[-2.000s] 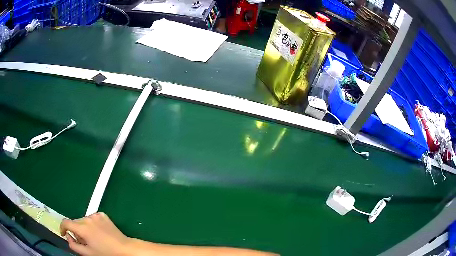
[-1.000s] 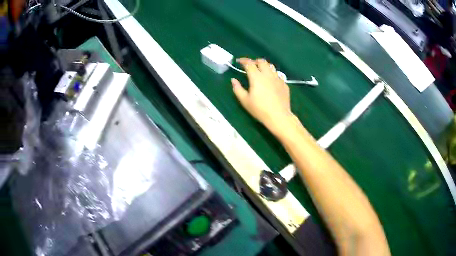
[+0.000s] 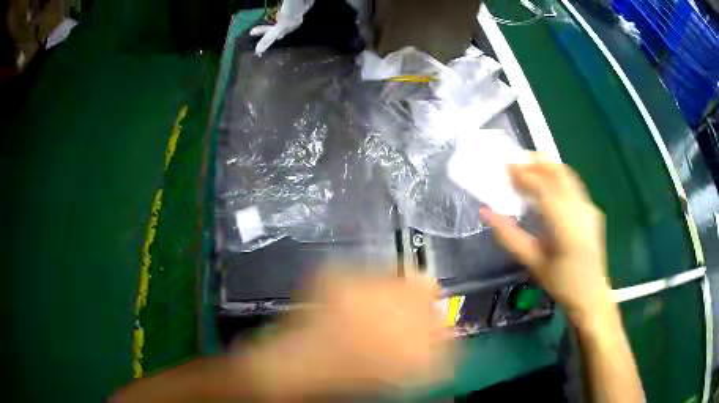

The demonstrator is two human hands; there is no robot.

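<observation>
My right hand (image 3: 556, 228) is over the right side of the machine top, its fingers closed on a white power adapter (image 3: 489, 169), which is blurred and overexposed. Clear plastic bags (image 3: 307, 157) lie flat and crinkled on the dark machine top (image 3: 268, 275). The adapter is over the right-hand bags. A yellow strip shows at the bags' far edge. My left hand (image 3: 378, 323) is strongly blurred above the front panel; its fingers and anything in them cannot be made out.
A green button (image 3: 527, 297) is at the right of the front panel. The green conveyor belt (image 3: 599, 118) curves past on the right, with a white divider bar (image 3: 658, 284) across it. A yellow line (image 3: 150, 244) marks the green floor at left. A whitish glove-like shape (image 3: 284, 24) is at the far edge.
The view has swung from the belt to the machine. My right hand has left the belt and now holds an adapter over the bags. My left hand has come into view.
</observation>
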